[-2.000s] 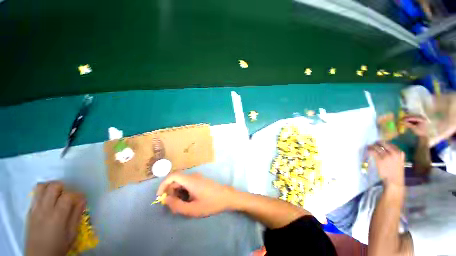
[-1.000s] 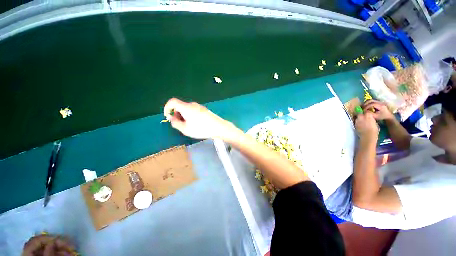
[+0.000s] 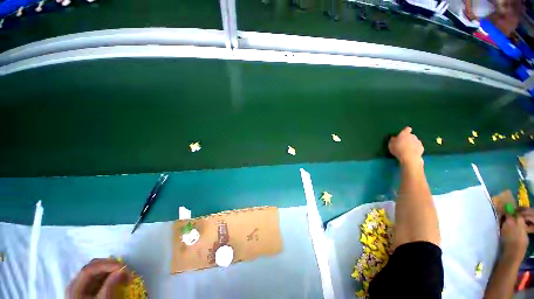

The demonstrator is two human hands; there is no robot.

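Note:
My right hand [image 3: 406, 145] is stretched out over the green conveyor belt [image 3: 146, 117], fingers bent together; whether it holds a figure is hidden. My left hand [image 3: 99, 280] is at the lower left edge, partly cut off, fingers bent beside a pile of small yellow pieces [image 3: 134, 287]; whether it pinches one cannot be told. Yellow-and-white figure bodies [image 3: 373, 239] lie in a pile, partly covered by my right arm. Single figures [image 3: 195, 146] lie spaced on the belt.
A cardboard pad [image 3: 263, 233] carries a white disc [image 3: 224, 256] and a white holder with green tip [image 3: 190, 236]. Black tweezers [image 3: 151, 201] and one yellow figure [image 3: 326, 197] lie on the teal edge. Another person's hand [image 3: 513, 233] is at right. White rails cross behind the belt.
My right hand has moved from the bench by the cardboard, over the teal edge, to further right above the belt. My left hand stays low at left. The camera view has shifted.

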